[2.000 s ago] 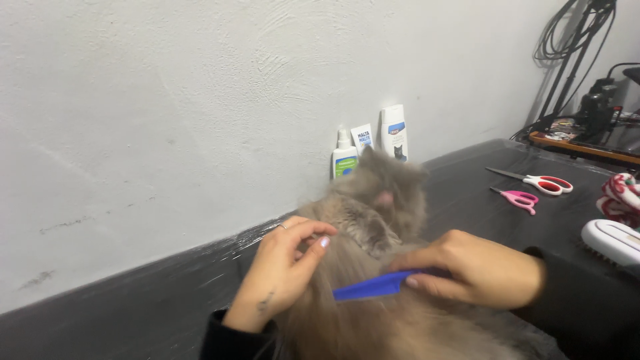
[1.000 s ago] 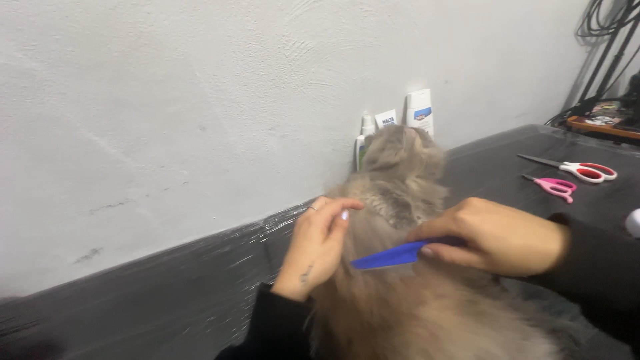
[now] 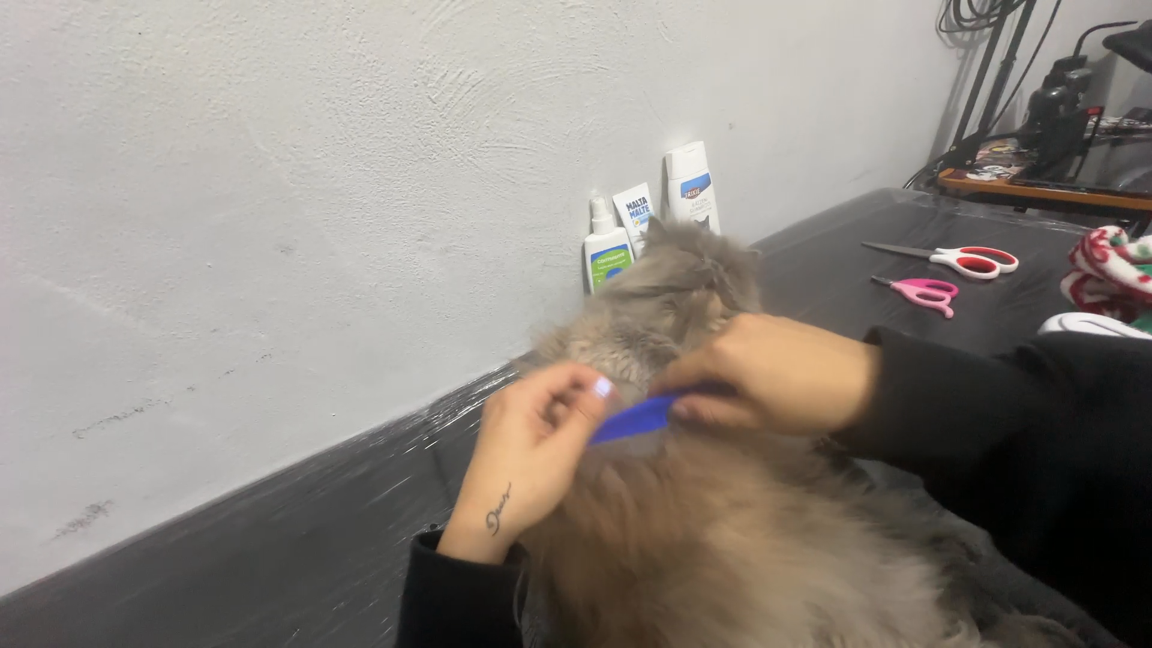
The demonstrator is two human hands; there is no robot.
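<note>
A long-haired grey-brown cat (image 3: 720, 540) lies or sits on the black-covered table, its back toward me and its head near the wall. My right hand (image 3: 765, 378) is closed on a blue plastic comb (image 3: 634, 420), which lies against the fur of the upper back. My left hand (image 3: 540, 441) is at the comb's left end, with thumb and index finger close together at the fur. Blur hides whether those fingers pinch any hair. The comb's teeth are not clearly seen.
Against the wall beyond the cat stand a spray bottle (image 3: 609, 256), a white tube (image 3: 634, 214) and a white bottle (image 3: 691, 189). Red-and-white scissors (image 3: 972, 261), small pink scissors (image 3: 927, 292), a red-and-white fuzzy item (image 3: 1107, 270) and a white object (image 3: 1093, 324) lie at the right.
The cat's head has turned away since two seconds ago. The comb has moved up the back toward the neck, and its left end is now beside my left fingers.
</note>
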